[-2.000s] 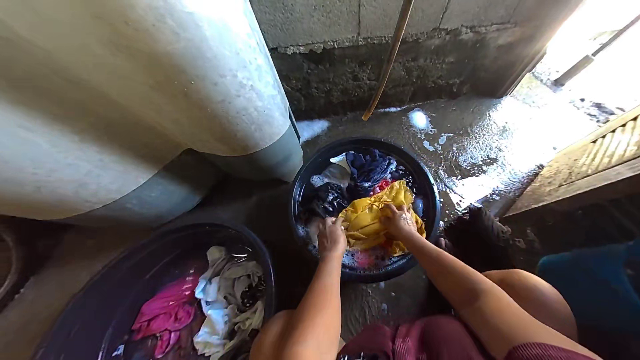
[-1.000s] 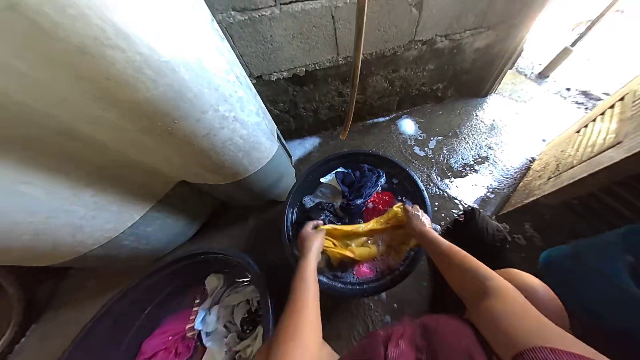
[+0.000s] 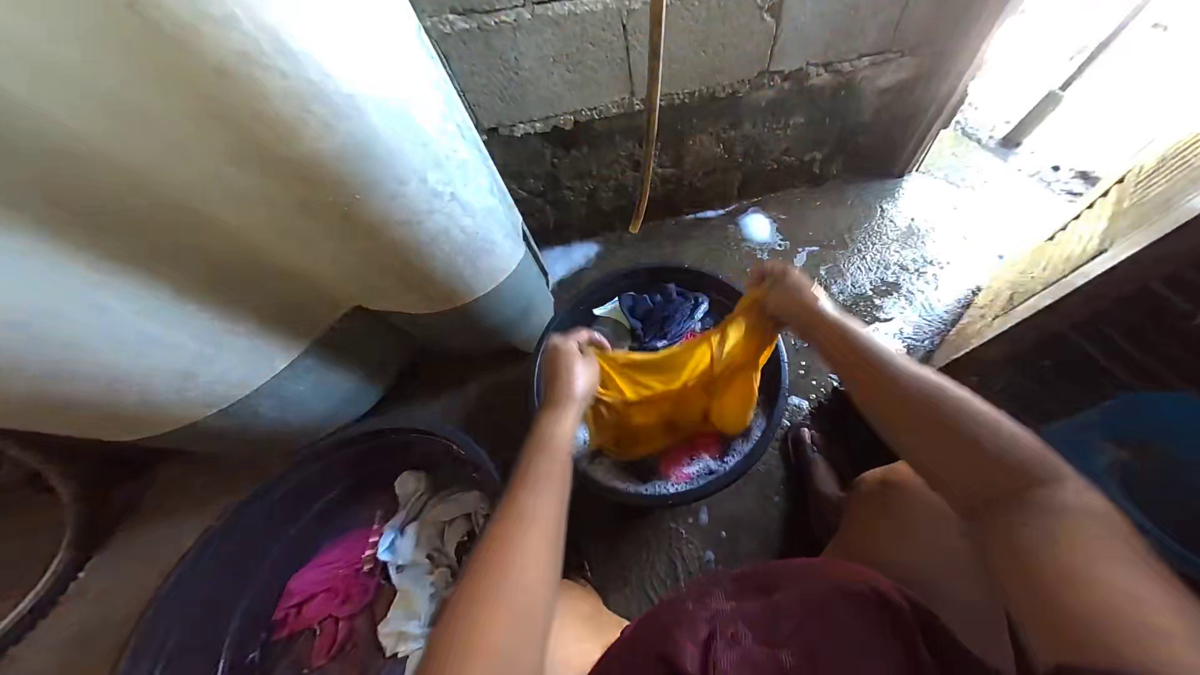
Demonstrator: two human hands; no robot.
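A wet yellow cloth (image 3: 670,389) hangs stretched between my two hands over a round black basin (image 3: 776,412). My left hand (image 3: 570,366) grips its left end above the basin's left side. Its other end is in my right hand (image 3: 786,291), which is raised a little higher, over the basin's far right rim, and is slightly blurred. Inside the basin, dark blue fabric (image 3: 664,314) lies at the far side and a red-pink cloth (image 3: 692,456) sits in soapy water nearer me. The yellow cloth hides the middle of the basin.
To the lower left, a larger black tub (image 3: 225,544) holds a magenta cloth (image 3: 328,586) and pale garments (image 3: 412,562). Large smooth cylinders (image 3: 281,187) stand at the left. A thin stick (image 3: 652,122) is before the block wall (image 3: 553,61). A blue container (image 3: 1125,450) is at the right.
The yellow cloth, bunched low in the basin two seconds ago, is now lifted and spread between my hands. My right hand has moved up and away from my body.
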